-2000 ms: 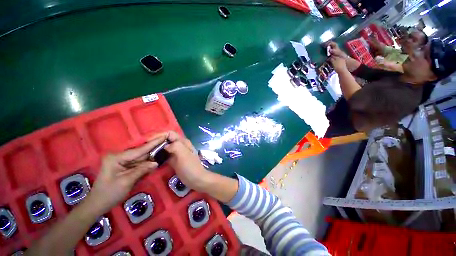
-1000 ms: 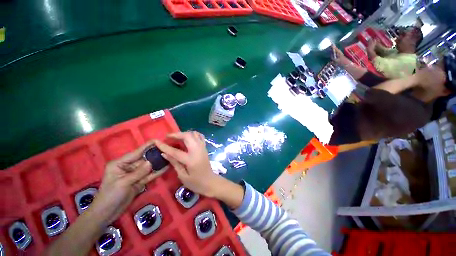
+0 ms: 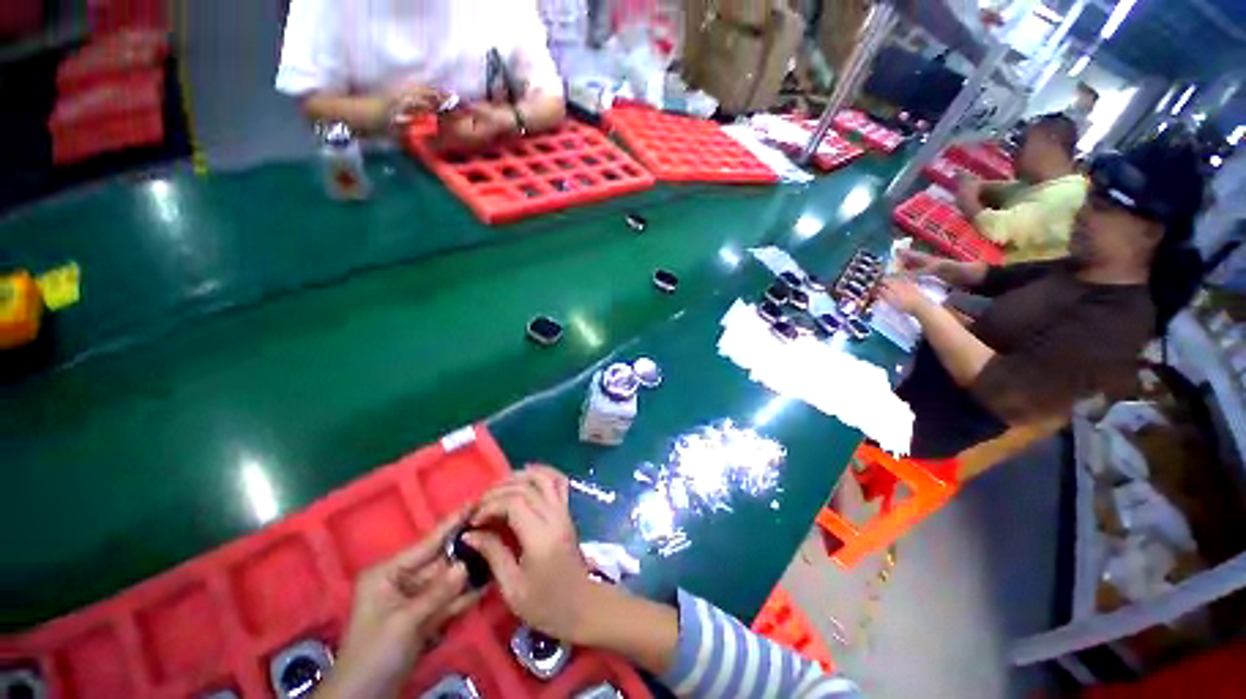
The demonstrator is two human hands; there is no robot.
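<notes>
My left hand (image 3: 405, 601) and my right hand (image 3: 536, 549) hold one dark smartwatch unit (image 3: 472, 557) between their fingers, above the red tray (image 3: 358, 530). The fingers partly cover the unit. The tray has square pockets. Its far row is empty, and several nearer pockets hold silver watch cases (image 3: 301, 666) with dark round centres. The tray's near part is cut off by the frame edge. A crumpled white wipe (image 3: 610, 559) lies beside my right wrist.
A white bottle (image 3: 610, 406) stands beyond the tray, with clear film scraps (image 3: 713, 471) to its right. Three watch units lie on the green belt (image 3: 410, 358). Coworkers sit across and at right. An emergency stop box (image 3: 19, 309) is at far left.
The view has tilted up, so the tray and my hands sit lower and a coworker across the belt shows. The unit is still in both hands, turned to another angle.
</notes>
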